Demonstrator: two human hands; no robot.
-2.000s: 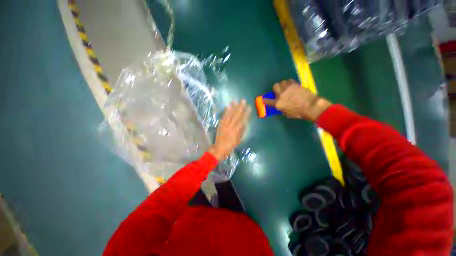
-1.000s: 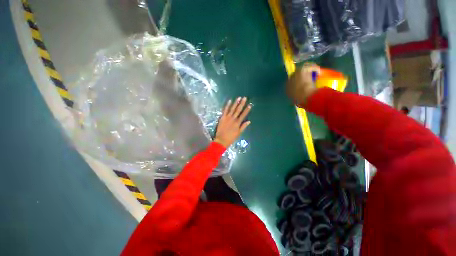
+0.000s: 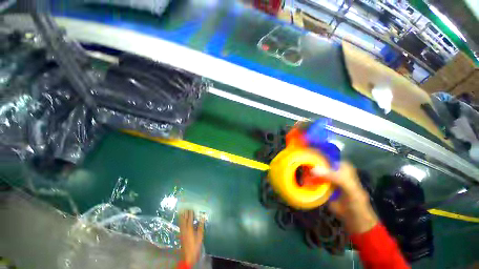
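My right hand (image 3: 349, 197) is closed around the tape dispenser (image 3: 300, 177), which has a blue body and a yellow-orange roll; both are blurred. The dispenser is held above the loose black ear pads (image 3: 324, 231). My left hand (image 3: 191, 231) lies on the green table with fingers extended, holding nothing visible, its wrist cut off low in the picture. The clear plastic bag (image 3: 123, 223) lies at the near table edge, left of my left hand. Short glossy strips, possibly tape, show on the table just beyond the bag.
Bagged black parts (image 3: 147, 94) lie at the left. Stacked black ear pads (image 3: 402, 213) stand right of the loose heap. Beyond a white-edged raised line (image 3: 252, 73) are a cardboard sheet (image 3: 399, 89) and a small white object (image 3: 383, 97). Shelves and cartons show at the back.
The view has swung right and up, showing the raised line and shelves. My right hand has carried the dispenser over the ear pads. My left hand stays on the table near the bag.
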